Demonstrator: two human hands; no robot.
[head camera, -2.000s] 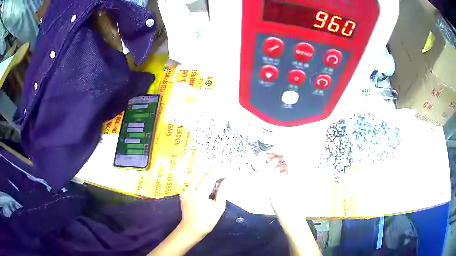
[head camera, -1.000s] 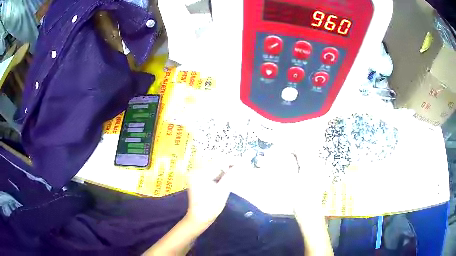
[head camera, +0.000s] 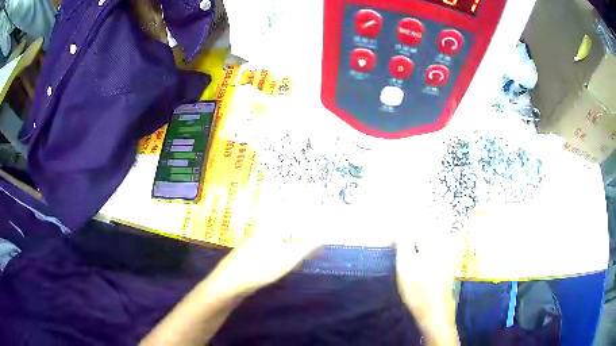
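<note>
The dark navy-purple garment (head camera: 358, 259) lies over my lap and the table's front edge. A stitched band of it runs straight between my hands. My left hand (head camera: 273, 253) is at the band's left end and my right hand (head camera: 425, 260) at its right end; both appear closed on it, but glare washes out the fingers. The button machine's red and grey head (head camera: 398, 94) hangs above and beyond my hands. The area under it is too bright to make out. One pile of small metal parts (head camera: 300, 162) lies left of the head, another (head camera: 493, 169) right.
A smartphone (head camera: 184, 152) with a lit message screen lies on yellow printed tape (head camera: 226, 176) at the left. A purple garment with white buttons (head camera: 101, 101) is heaped at far left. Clear plastic (head camera: 520, 81) and a cardboard box (head camera: 591, 118) are at the right.
My hands have moved apart and down to the table edge, and the stitched band now shows stretched between them. The view has tilted down; the counter's last digit changed from 0 to 1.
</note>
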